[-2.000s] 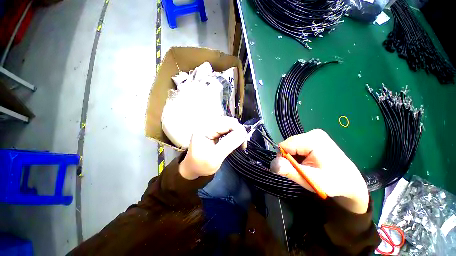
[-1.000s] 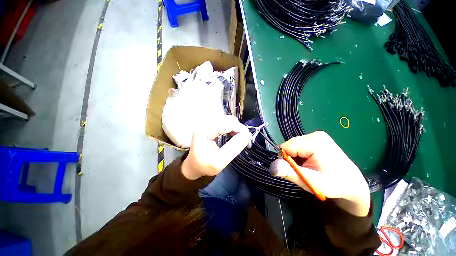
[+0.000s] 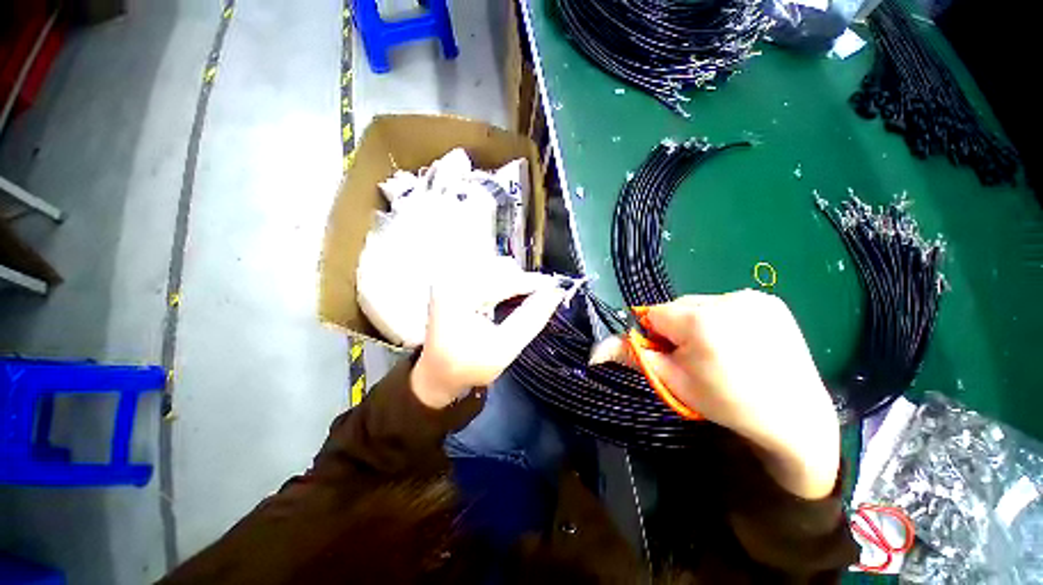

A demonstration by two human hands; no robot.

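My left hand (image 3: 486, 331) pinches the pale, wispy end of a cable (image 3: 568, 283) between thumb and fingertips, in front of the carton. My right hand (image 3: 726, 360) holds scissors with orange handles (image 3: 660, 383); their dark blades point left toward the cable end. Whether the blades touch it is too small to tell. A thick bundle of glossy black cables (image 3: 589, 400) curves below both hands over the table edge. Fanned cables with pale ends (image 3: 904, 274) lie on the green table to the right, and another curved part (image 3: 643, 223) lies above my right hand.
An open carton (image 3: 343, 240) with white plastic stands left of the table. More cable bundles (image 3: 652, 46) lie at the far side. A yellow rubber band (image 3: 765, 274) lies on the mat. Red-handled scissors (image 3: 883, 537) lie by a clear bag of parts (image 3: 972, 491). Blue stools (image 3: 86, 377) stand on the floor.
The scissors' orange handles have turned and spread in my right hand. The pale end at my left fingertips looks less splayed than one second ago. The whole view has shifted slightly.
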